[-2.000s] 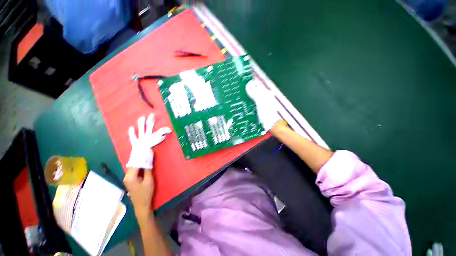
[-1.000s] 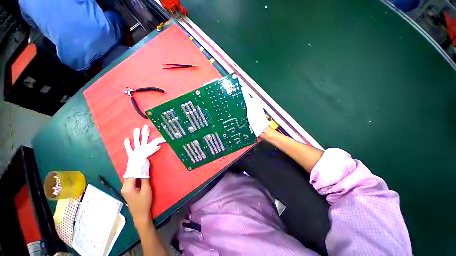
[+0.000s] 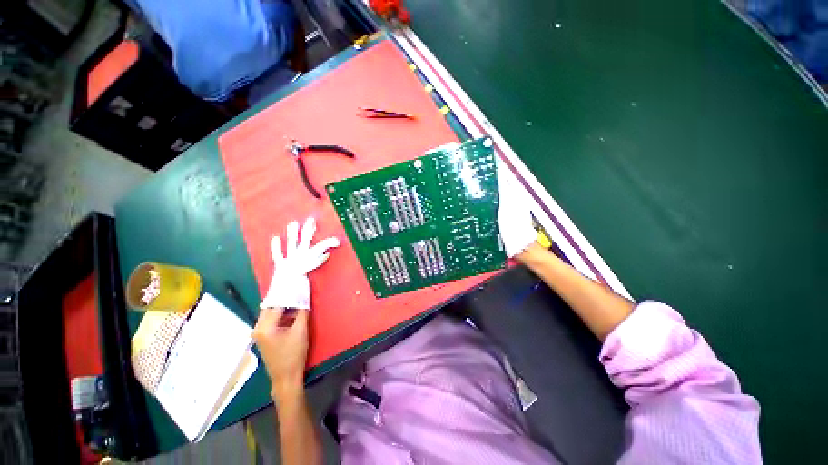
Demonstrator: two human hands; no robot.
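Observation:
A green circuit board is over the red mat, its side with silvery solder rows facing me. My right hand, in a white glove, grips the board's right edge; its fingers are partly hidden behind the board. My left hand is bare, its fingers closed at the cuff of a loose white glove. That glove lies with spread fingers on the mat, left of the board. Side cutters with black handles lie open beyond the board, and thin tweezers lie farther back.
A yellow tub of small pale pieces, a dotted label sheet, white papers and a dark pen are at left. A black bin stands beyond them. A green conveyor with a white rail runs right. A person in blue is upper left.
The board has turned over: its side with tall white components showed two seconds ago, and now its solder side shows. My left hand stays at the loose glove's cuff. The camera view has shifted.

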